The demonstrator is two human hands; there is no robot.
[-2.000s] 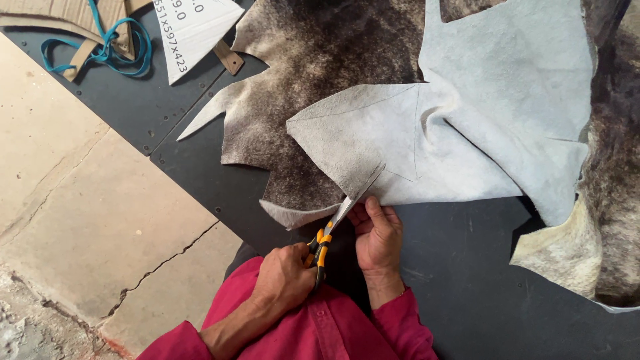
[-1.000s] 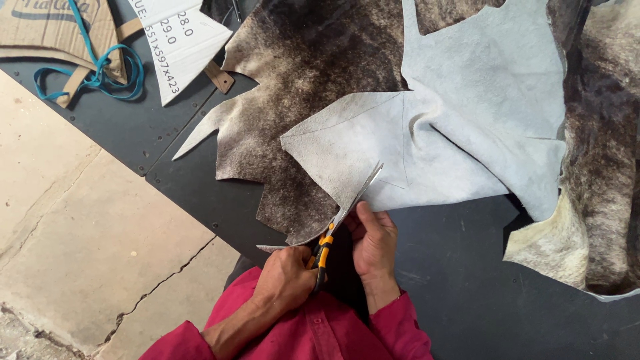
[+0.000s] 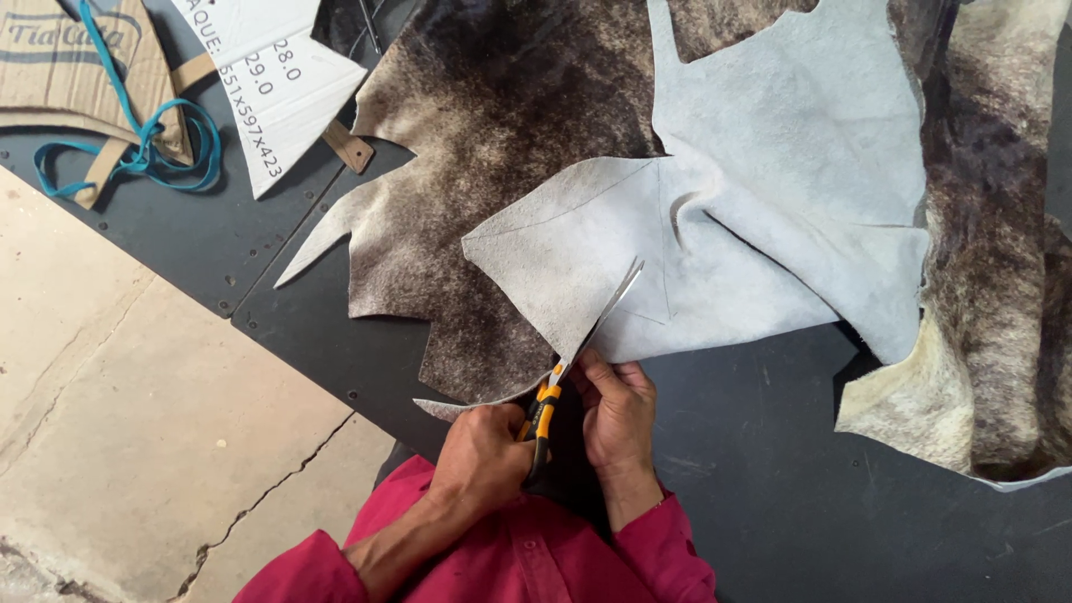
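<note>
My left hand (image 3: 490, 452) grips yellow-and-black-handled scissors (image 3: 544, 410), whose narrow blades, slightly apart at the tips, point up and right over a hide. Its folded flap (image 3: 569, 243) shows a pale suede side with thin drawn lines. At the flap's lower edge, beside the blades, my right hand (image 3: 620, 402) pinches the hide between thumb and fingers; some fingertips are hidden. Brown speckled hair (image 3: 494, 167) covers the part lying left of the flap. A narrow curled strip (image 3: 440, 409) of the hide's edge reaches left past my left hand.
White printed card (image 3: 276, 100) and brown cardboard pieces (image 3: 75, 67) with a blue cord (image 3: 180, 159) lie at the upper left. More brindled hide (image 3: 988, 234) hangs in folds at right. The dark table's edge (image 3: 226, 316) runs diagonally above a cracked floor (image 3: 151, 402).
The curled hide edge beside my left hand has turned downward and shows less of its pale underside. Both hands keep about the same hold. The view has shifted slightly.
</note>
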